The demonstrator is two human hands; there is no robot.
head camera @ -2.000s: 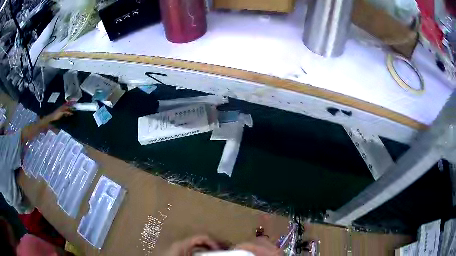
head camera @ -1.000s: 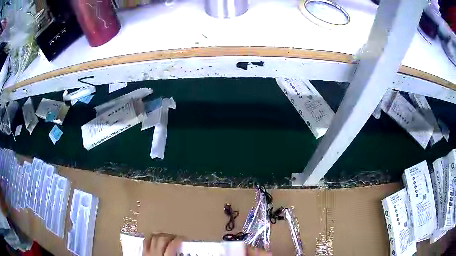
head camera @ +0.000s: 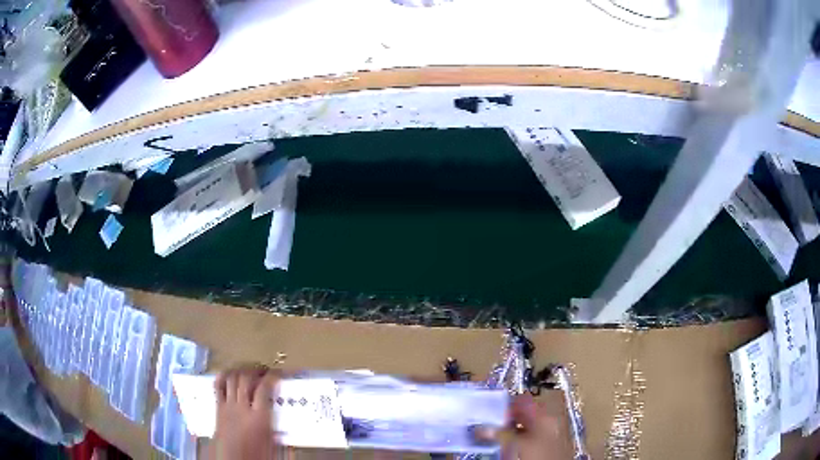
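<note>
My left hand [head camera: 245, 415] grips a long white printed carton [head camera: 306, 411] at the lower middle, its open flap to the left of my fingers. A milky, shiny insert tray [head camera: 423, 417] sticks out of the carton's right end and is blurred. My right hand [head camera: 532, 428], blurred, holds the tray's right end. What lies inside the tray is too blurred to tell.
Insert trays [head camera: 135, 364] stand in a row at left. Cables and clear bags [head camera: 517, 364] lie behind my right hand. Cartons [head camera: 756, 395] lie at right. Beyond are the green belt [head camera: 405, 234] with loose cartons, a slanting white post [head camera: 670, 225] and the shelf [head camera: 432, 40].
The carton and both hands have come up further into view. The tray now shows at the carton's right end. The camera view has shifted slightly.
</note>
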